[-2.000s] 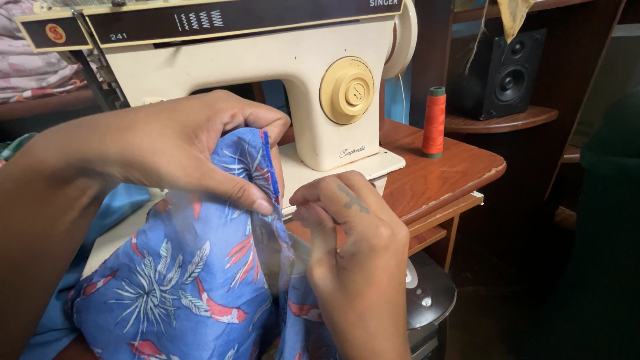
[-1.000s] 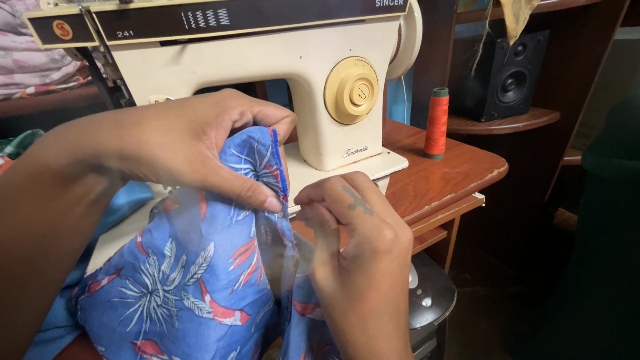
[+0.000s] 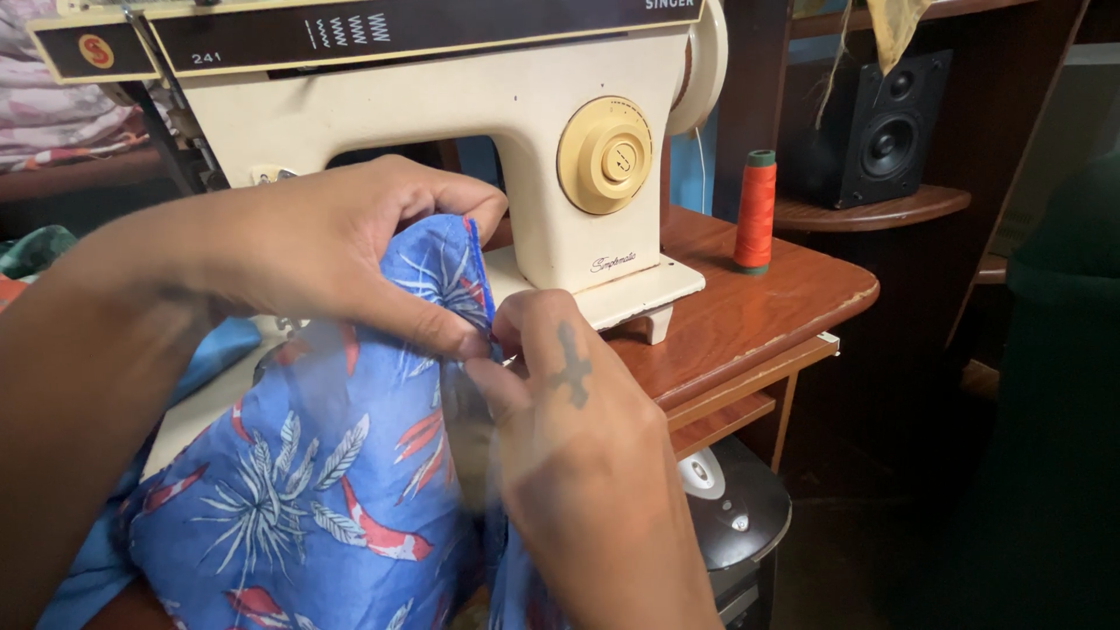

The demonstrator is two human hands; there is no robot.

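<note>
Blue printed fabric [image 3: 289, 490] with leaves and red-and-white shapes hangs from both hands in front of a cream Singer sewing machine [image 3: 420, 96]. My left hand [image 3: 350, 245] pinches its upper part between thumb and fingers, beside an edge with bright blue stitching. My right hand [image 3: 577, 411], with a cross tattoo on its back, closes thumb and forefinger on the same edge just below the left thumb. The fingertips of both hands nearly meet. Whether a small tool is between the right fingers cannot be seen. The machine's needle area is hidden behind the left hand and fabric.
An orange thread spool [image 3: 755, 213] stands upright on the wooden table [image 3: 787, 280], right of the machine. A black speaker [image 3: 884, 131] sits on a shelf behind. Below the table is a black and grey device [image 3: 739, 516]. Folded cloth [image 3: 61, 96] lies at the far left.
The right fingertips have come up closer to the left thumb along the fabric edge. Both hands keep their hold on the fabric.
</note>
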